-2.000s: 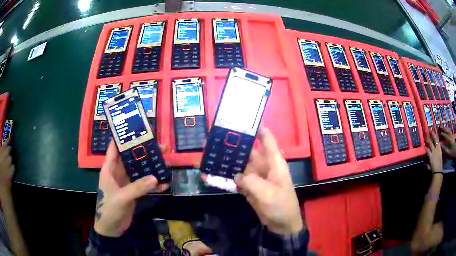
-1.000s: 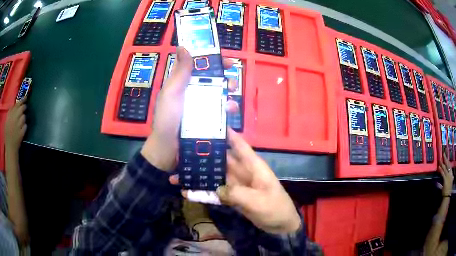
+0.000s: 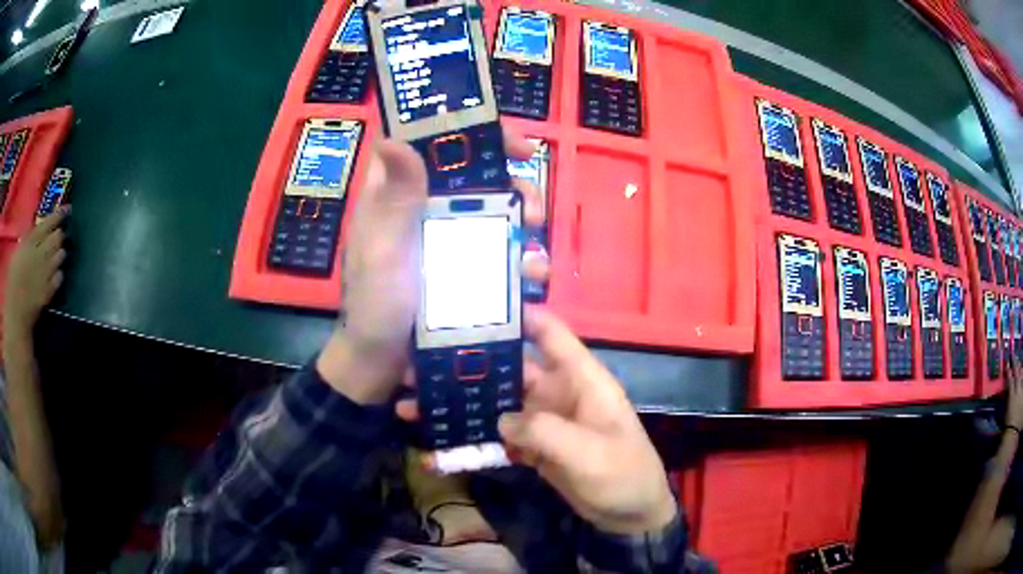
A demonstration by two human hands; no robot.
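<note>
My left hand (image 3: 381,264) holds a black feature phone (image 3: 451,151) with a gold bezel and a dark blue screen with text lines, tilted slightly, above the red phone tray (image 3: 606,320). My right hand (image 3: 589,432) holds a second phone (image 3: 471,387) by its lower end, nearer to me, with a plain white screen. Its top edge overlaps the bottom of the first phone. A bright white strip shows at its lower end. My right thumb lies beside its lower keys. The tray holds several lit phones; the held phones and my left hand hide part of it.
Neighbouring red trays (image 3: 768,387) filled with phones stand at the right. Another red tray (image 3: 56,123) is at the far left. Other people's hands show at the left (image 3: 36,264) and right edges. A white label (image 3: 157,25) lies on the green bench. A red spare tray (image 3: 774,493) is below the bench.
The two phones were held apart; now one is above the other. Since a second ago the upper phone's screen shows clear dark text, and the lower phone has shifted slightly right and down.
</note>
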